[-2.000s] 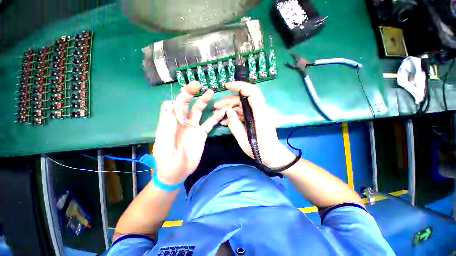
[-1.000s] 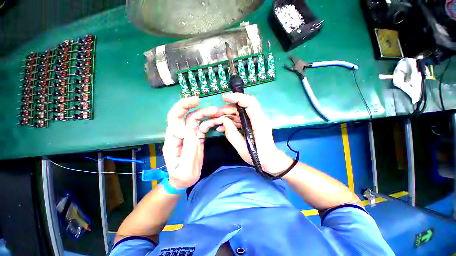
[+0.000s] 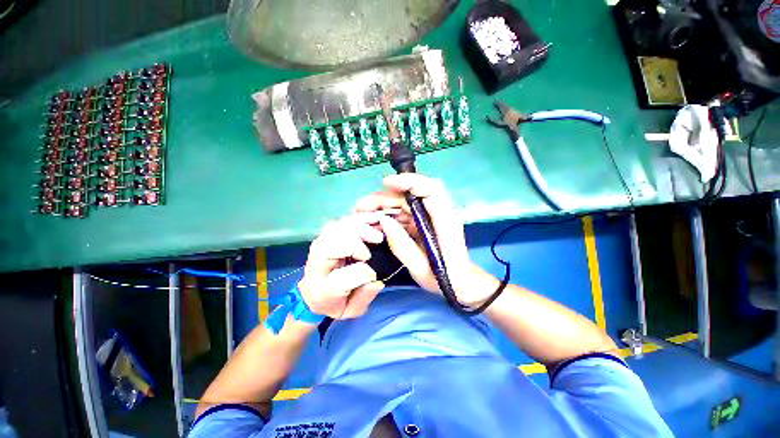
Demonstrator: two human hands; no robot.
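My right hand point(image 3: 434, 224) holds the black soldering iron point(image 3: 400, 157), its thin tip pointing away over the green PCB panel point(image 3: 355, 145). My left hand point(image 3: 339, 263) is curled close beside it, fingertips near my right fingertips. The thin solder wire point(image 3: 395, 272) shows at my left fingers, and a pale strand trails left from that hand. Anything tiny between the fingertips is too small to tell. The panel leans against the grey taped support point(image 3: 342, 85), with thin leads upright along its far edge. A blue strap point(image 3: 291, 310) is on my left wrist.
Finished-looking panels with reddish and black parts point(image 3: 103, 141) lie at left. A black parts box point(image 3: 523, 60) with white bits and light-blue-handled cutters point(image 3: 534, 162) lie right. A black stand with yellowish square point(image 3: 661, 81) and white lump point(image 3: 694, 141) are far right. A translucent disc point(image 3: 333, 26) is above.
My left hand has moved down and right, and its open fingers have curled in near my right hand. The iron has shifted slightly towards me.
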